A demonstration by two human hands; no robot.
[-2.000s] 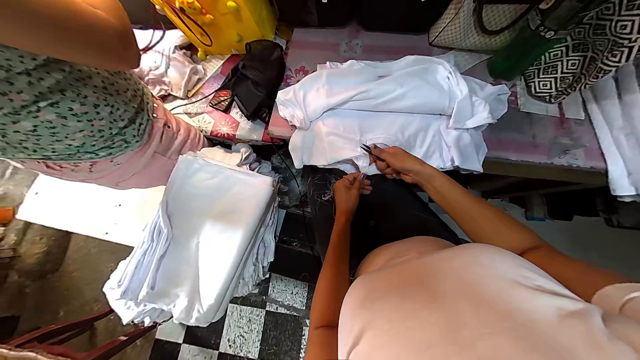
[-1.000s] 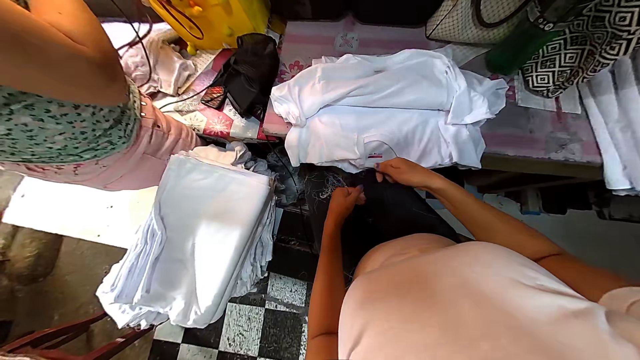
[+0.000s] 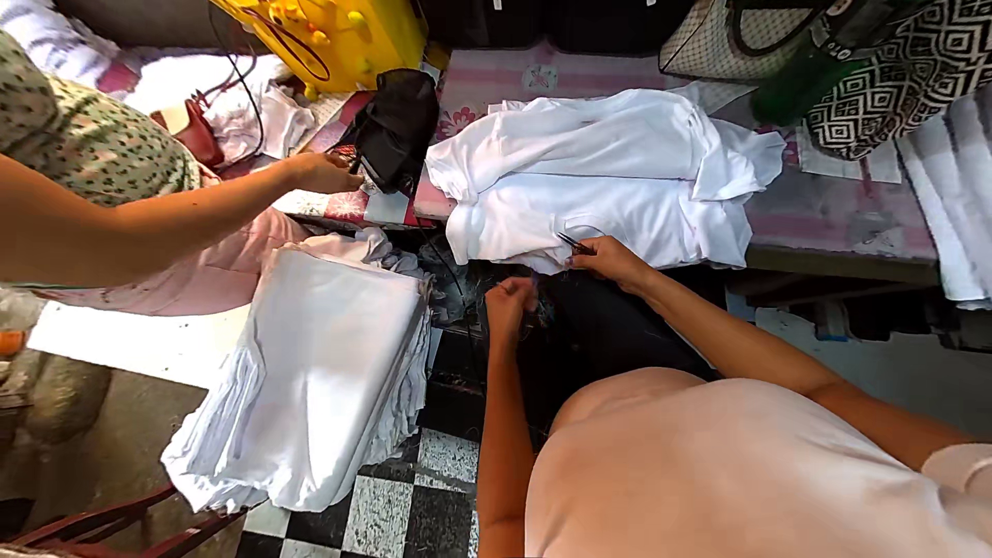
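Note:
Two white garments lie side by side on the table in front of me, the far one [image 3: 597,143] folded and the near one [image 3: 620,217] hanging slightly over the edge. My right hand [image 3: 612,262] holds small dark snips [image 3: 575,243], their tips pointing left over the near garment. Just off the table edge, above my lap, my left hand [image 3: 511,298] has its fingers curled; whether a thread is pinched in them is too small to tell. Dark cloth covers my lap, with loose threads on it.
A tall stack of folded white cloth [image 3: 325,333] stands at my left. Beyond it, a co-worker's hand [image 3: 325,172] reaches to a black bag [image 3: 399,128] on the table [image 3: 837,209]. A yellow bag [image 3: 349,39] is behind; a patterned bag [image 3: 899,85] and more white cloth lie right.
The co-worker's arm now reaches over the table to the black bag. My left hand has moved down and away from the garment's edge. The snips show again in my right hand.

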